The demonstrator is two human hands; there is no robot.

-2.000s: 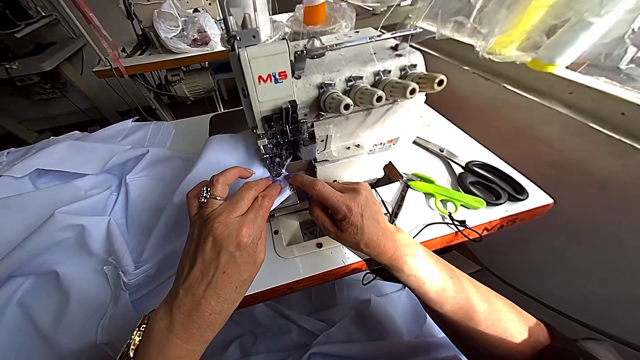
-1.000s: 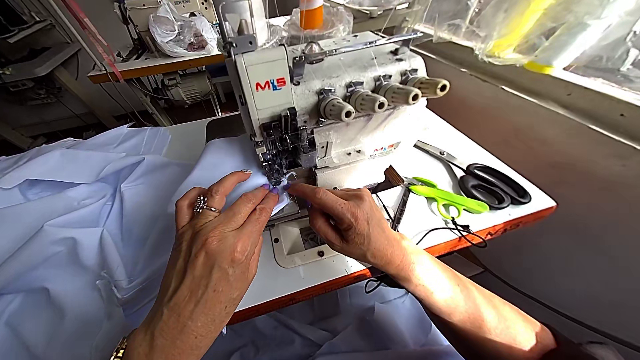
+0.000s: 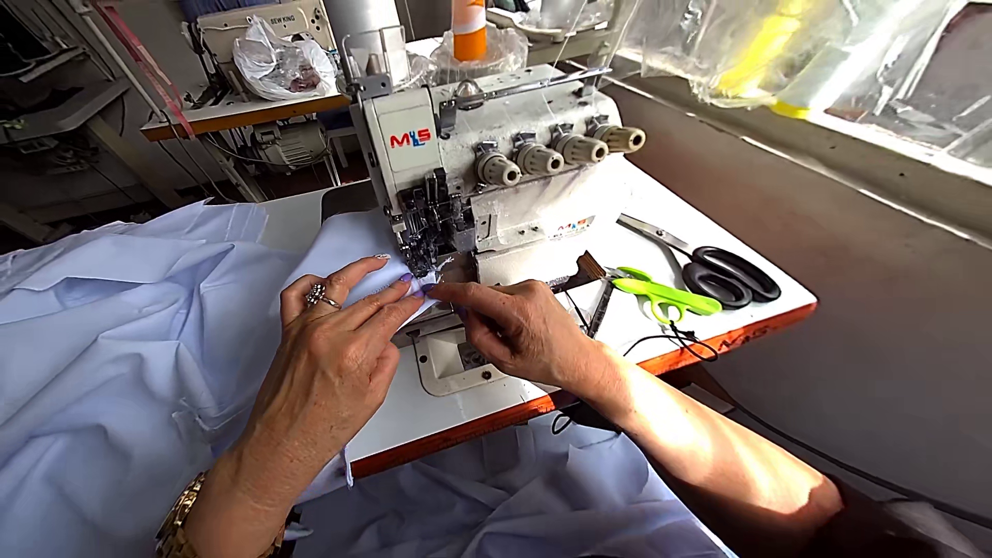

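A white overlock sewing machine (image 3: 535, 170) stands on the table, its needle and presser foot area just beyond my fingertips. Light blue fabric (image 3: 139, 333) spreads over the left of the table and runs to the presser foot. My left hand (image 3: 333, 364), with a ring and a gold watch, lies over the fabric with fingers spread, fingertips pressing it near the foot. My right hand (image 3: 527, 325) has its index finger at the fabric edge, touching or nearly touching the left fingertips; its other fingers are curled, and whether they pinch fabric is hidden.
Green thread snips (image 3: 666, 296) with a black cord and black-handled scissors (image 3: 728, 275) lie right of the machine. The table's orange-brown edge (image 3: 465, 430) runs in front, with more fabric below it. Another sewing machine (image 3: 263, 31) stands behind, and a wall borders the right.
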